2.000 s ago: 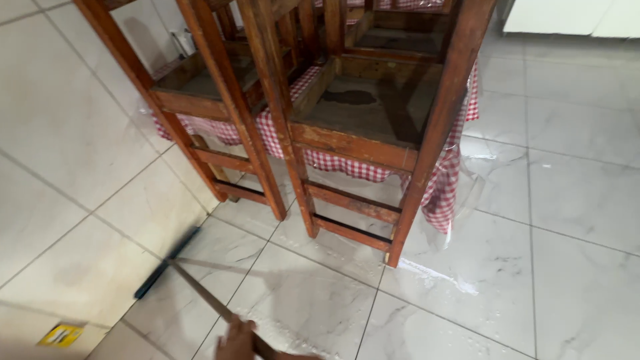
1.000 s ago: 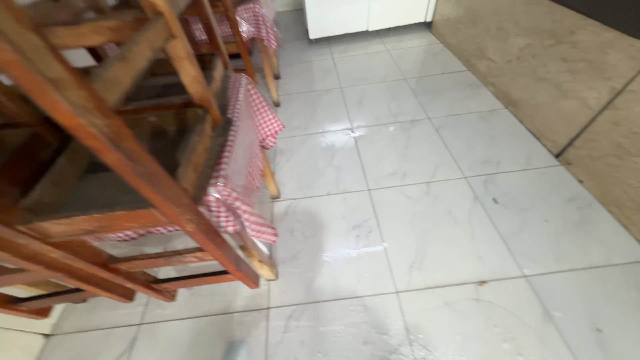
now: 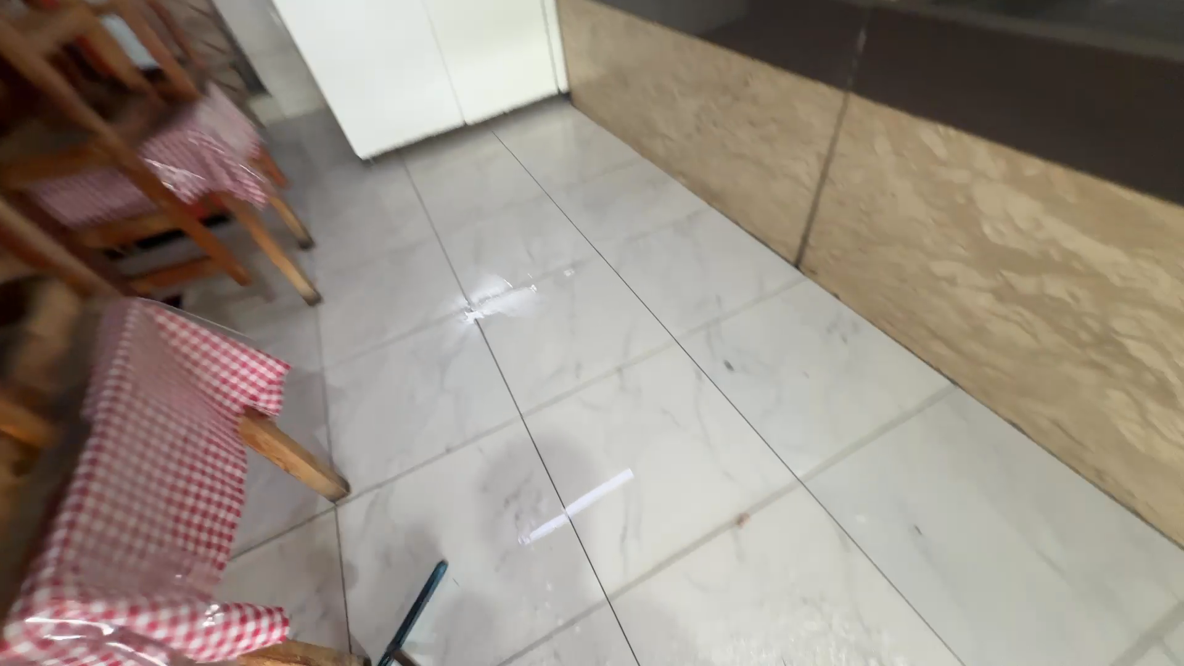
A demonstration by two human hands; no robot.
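Observation:
Neither my left hand nor my right hand shows in the head view. At the bottom edge, the dark blue head of a floor squeegee (image 3: 421, 599) rests on the white tiled floor (image 3: 435, 462), with only a short bit of its handle in sight. Whether a hand holds that handle is hidden below the frame. To its left stands a table with a red-and-white checked cloth (image 3: 176, 444) under clear plastic. A wooden table leg (image 3: 294, 453) reaches the floor near the squeegee. The tiles look wet and shiny.
Wooden chairs (image 3: 120, 148) and a second checked cloth (image 3: 199, 153) are at the upper left. A white cabinet or appliance (image 3: 407, 65) stands at the far end. Along the right runs a beige stone-faced base (image 3: 925, 203) with a dark upper part.
The view has swung right, away from the wall corner. Two seconds ago a hand held the squeegee handle with its head against the wall; now the head is on open floor beside the table.

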